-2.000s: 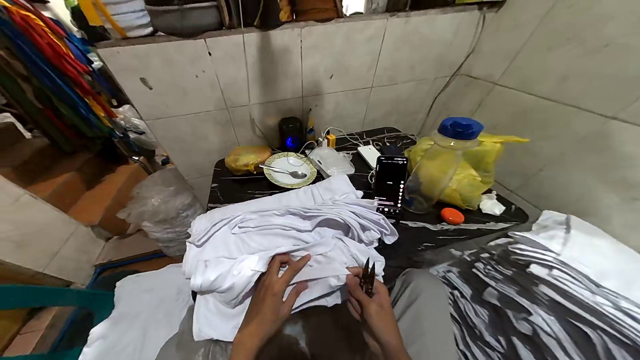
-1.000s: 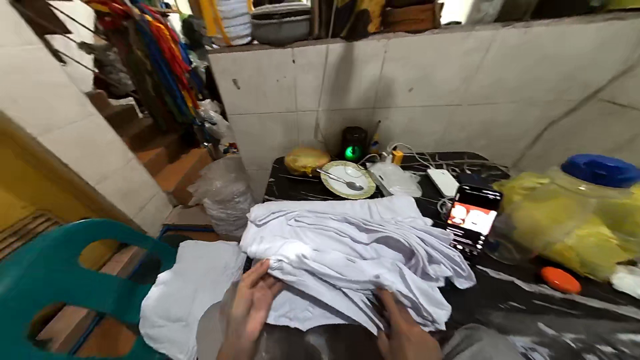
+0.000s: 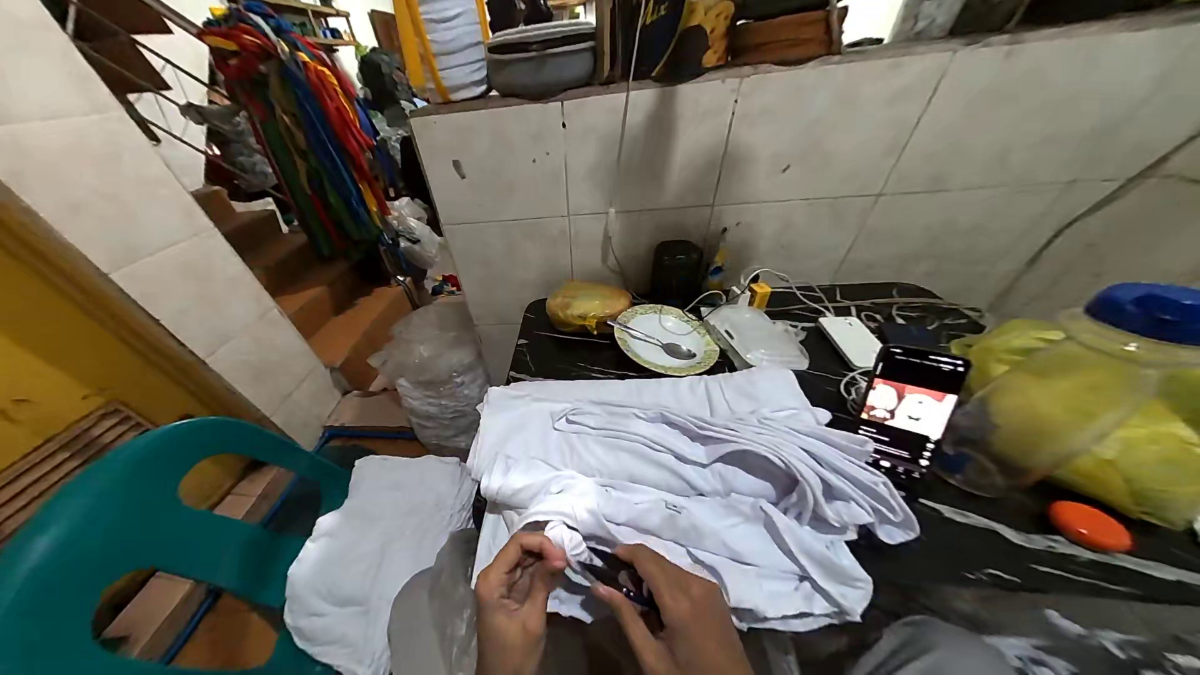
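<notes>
White fabric garments (image 3: 656,450) lie in a loose, folded pile on a black marbled table (image 3: 994,534). My left hand (image 3: 520,586) pinches a bunched bit of the white cloth between thumb and fingers at the pile's near edge. Just right of it, my right hand (image 3: 670,609) holds a small dark cutting tool (image 3: 623,577), perhaps thread snips, with its tip at the bunched cloth. The fingers partly hide the tool.
Behind the pile are a plate with a spoon (image 3: 667,339), a yellow-wrapped bundle (image 3: 588,307) and cables. A lit phone (image 3: 909,408), a blue-lidded plastic jar (image 3: 1050,403) and an orange lid (image 3: 1090,527) lie right. More white cloth (image 3: 380,553) and a green chair (image 3: 56,553) are left.
My left hand has gone from lying open on the cloth to pinching a bunched piece. My right hand has come closer to it with the dark tool. The view has swung left.
</notes>
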